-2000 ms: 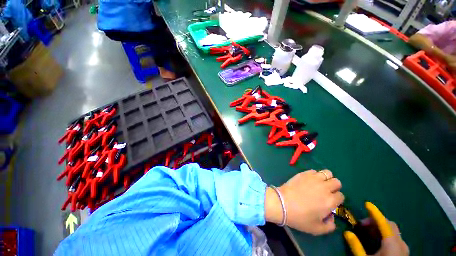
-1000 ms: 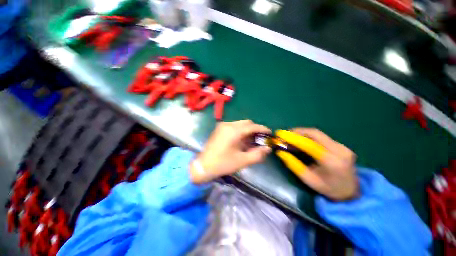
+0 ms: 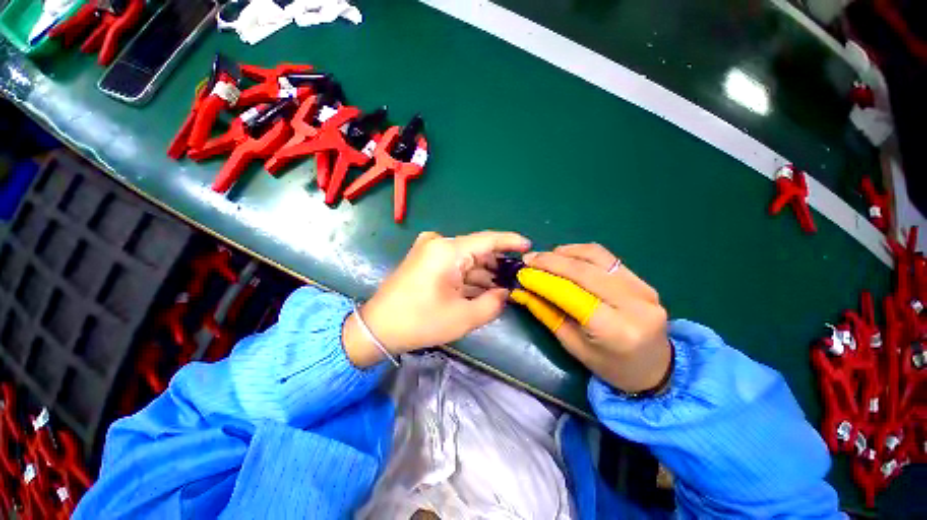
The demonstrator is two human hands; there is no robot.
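My left hand (image 3: 439, 293) is bare, with a bracelet at the wrist, and its fingers are around a small dark part (image 3: 508, 270). My right hand (image 3: 595, 310) wears yellow finger cots on thumb and forefinger and pinches the same part from the other side. The part is mostly hidden between the fingers. Several red-handled tools (image 3: 398, 168) with dark heads and white tags lie in a row on the green bench (image 3: 569, 173), ahead and to the left of my hands.
More red pieces (image 3: 872, 406) are heaped at the bench's right end, with one lone red piece (image 3: 793, 198) farther back. A dark smartphone (image 3: 160, 49), white scraps (image 3: 276, 18) and a green basket (image 3: 18, 28) lie upper left. A pocketed tray (image 3: 86, 274) is left, beside the bench.
The view has turned right, away from the tray and towards the red heap. Both hands are now near the bench's front edge, close together around the dark part. The phone screen has gone dark.
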